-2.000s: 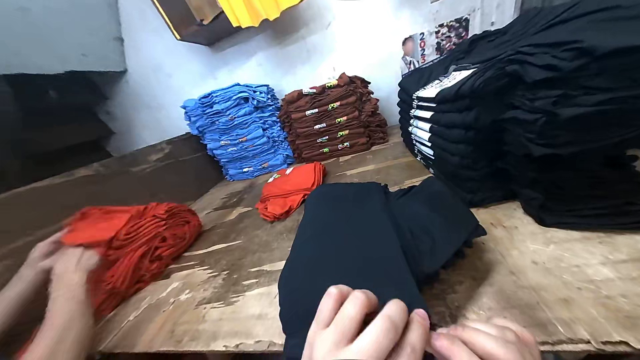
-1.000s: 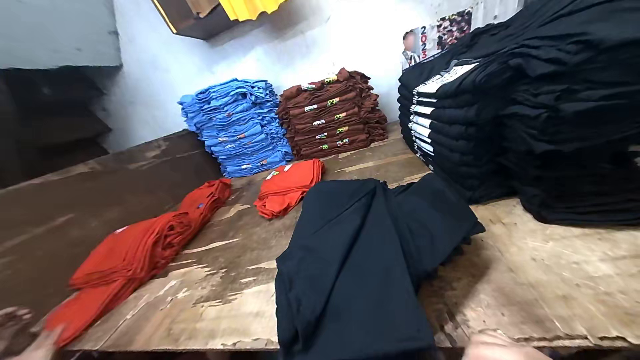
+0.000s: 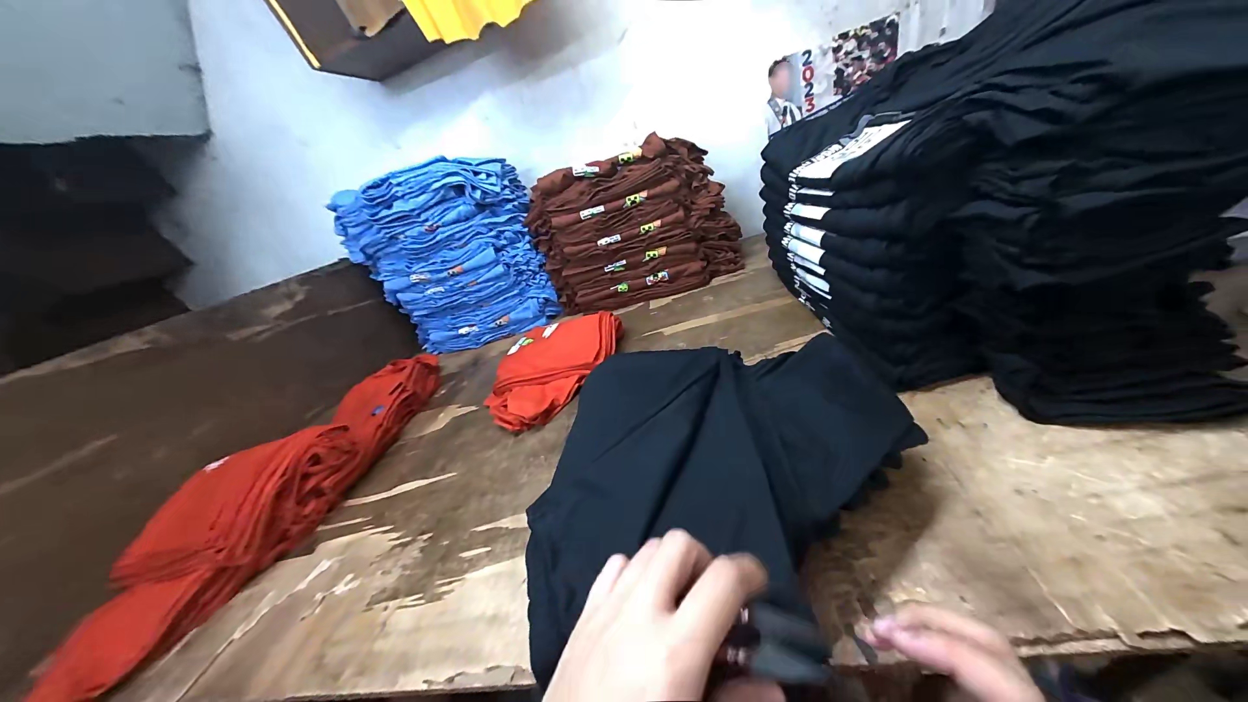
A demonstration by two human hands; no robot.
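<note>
A stack of black garments (image 3: 682, 439) lies folded at the middle front of the table. My left hand (image 3: 663, 614) is over its near end, its fingers curled round blurred dark cloth. To the right, beside the table's front edge, is my right hand (image 3: 955, 648), blurred; whether it holds anything is unclear. A small folded red stack (image 3: 556, 366) lies just behind the black garments. Longer red garments (image 3: 244, 507) lie in overlapping piles along the left side.
Tall stacks of blue shirts (image 3: 448, 253) and brown shirts (image 3: 634, 229) stand against the wall. A high pile of black shirts with white prints (image 3: 877, 224) rises at the right. The worn wooden table (image 3: 1072, 517) has a rough front edge. A shelf with yellow cloth (image 3: 468, 15) hangs above.
My left hand has come into view over the black garments. Another person's hands, on the red garments two seconds ago, are out of view; the red piles now lie spread lengthwise.
</note>
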